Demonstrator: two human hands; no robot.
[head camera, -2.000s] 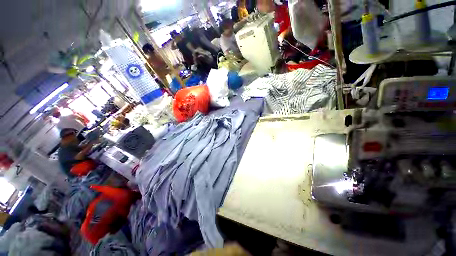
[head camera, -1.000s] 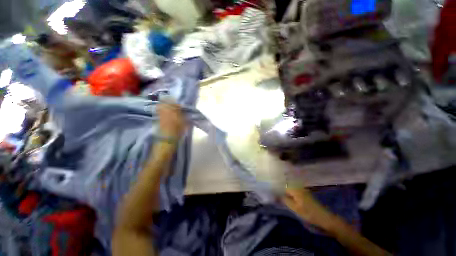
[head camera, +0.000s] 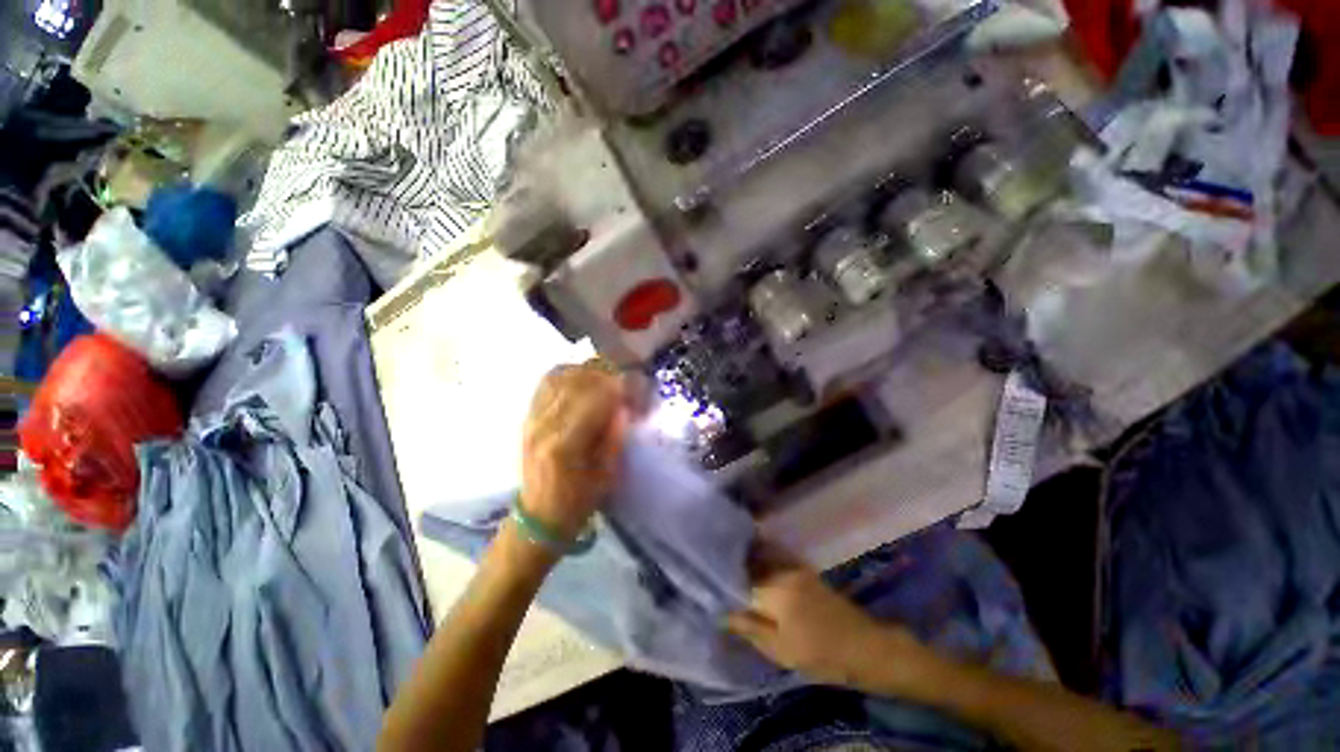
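A light blue-grey garment piece (head camera: 647, 566) lies over the front edge of the machine table, partly hanging toward my lap. My left hand (head camera: 578, 441), with a green band at the wrist, grips its upper end close to the brightly lit needle area (head camera: 688, 411). My right hand (head camera: 794, 614) holds the piece's lower right edge near the table's front edge. The off-white overlock machine (head camera: 614, 301) with a red oval badge stands just beyond my left hand. The fingertips of my left hand are blurred.
A draped garment pile (head camera: 265, 551) lies left of the table board (head camera: 456, 353). Striped cloth (head camera: 404, 140) and a red bag (head camera: 100, 426) are behind it. A printed white strip (head camera: 1014, 441) hangs at the front right. White scraps (head camera: 1176, 162) and a blue heap (head camera: 1227, 558) are on the right.
The view has turned toward the machine. My left hand has moved from the pile to the needle area with the piece. The strip stretched between my hands is now bunched closer together.
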